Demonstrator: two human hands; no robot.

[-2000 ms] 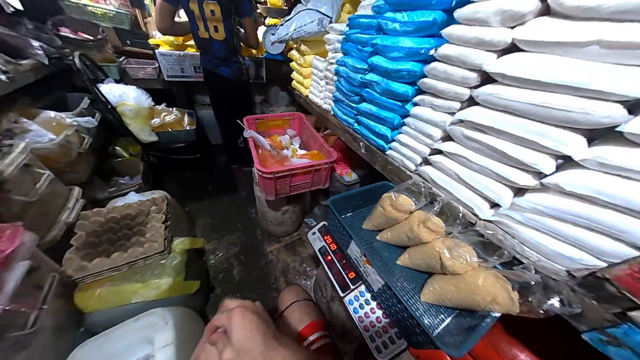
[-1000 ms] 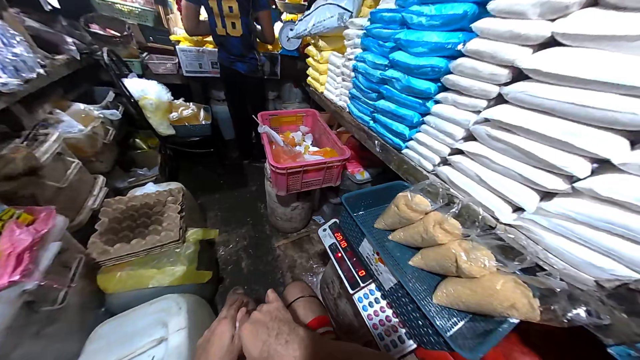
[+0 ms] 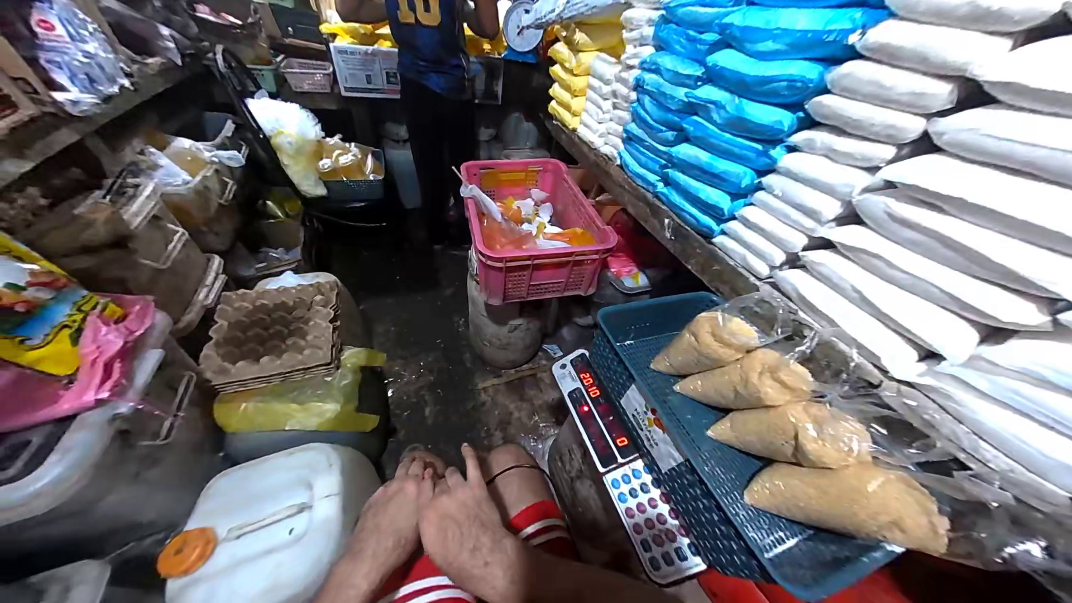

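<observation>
My left hand (image 3: 408,502) and my right hand (image 3: 462,511) rest close together over my lap at the bottom middle, the right partly over the left, with no object seen in them. To their right is a digital scale (image 3: 596,410) with lit red digits and a keypad. Beside it, a blue plastic basket tray (image 3: 662,306) bears several clear plastic bags of light brown granular stuff (image 3: 800,431). A white plastic jerrycan (image 3: 272,523) with an orange cap stands left of my hands.
Ahead, a pink plastic crate (image 3: 540,272) sits on a round container. Egg trays (image 3: 272,331) are stacked at left. White packs (image 3: 946,243) and blue packs (image 3: 720,109) line the right shelf. A person (image 3: 431,67) stands at the back near a dial scale (image 3: 523,29).
Two seconds ago my hands were bunched together; now they lie flatter, with fingers more spread. The view has shifted somewhat. The bags on the tray look unmoved.
</observation>
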